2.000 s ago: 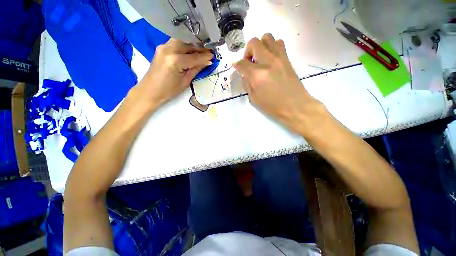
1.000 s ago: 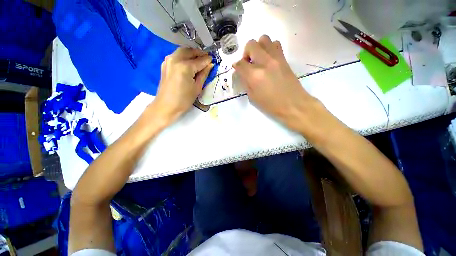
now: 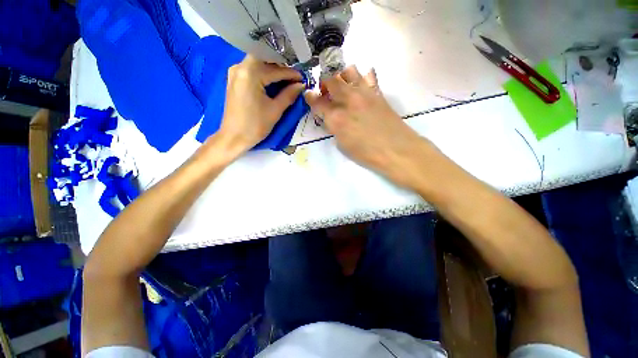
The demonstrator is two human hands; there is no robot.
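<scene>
A blue fabric piece (image 3: 281, 131) lies under and beside my left hand, with its edge at the needle area of the white sewing machine (image 3: 241, 24). My left hand (image 3: 255, 98) is shut on the blue fabric piece, thumb and fingers pinching it left of the presser foot (image 3: 306, 67). My right hand (image 3: 353, 115) is just right of the presser foot, fingers bent and fingertips near the fabric's edge. Whether it holds anything is hidden. More blue cloth (image 3: 150, 91) lies layered at the left of the machine.
Blue tabs with white bits (image 3: 84, 154) are heaped at the left table edge. Red-handled snips (image 3: 521, 70) lie on a green card (image 3: 539, 115) at the right. Loose threads lie on the white table (image 3: 448, 164). A cardboard box (image 3: 40, 171) stands left of the table.
More of the blue fabric piece now shows below my left hand, toward the table's front edge. My right hand has moved slightly left and down, closer to the fabric, with its fingers more spread.
</scene>
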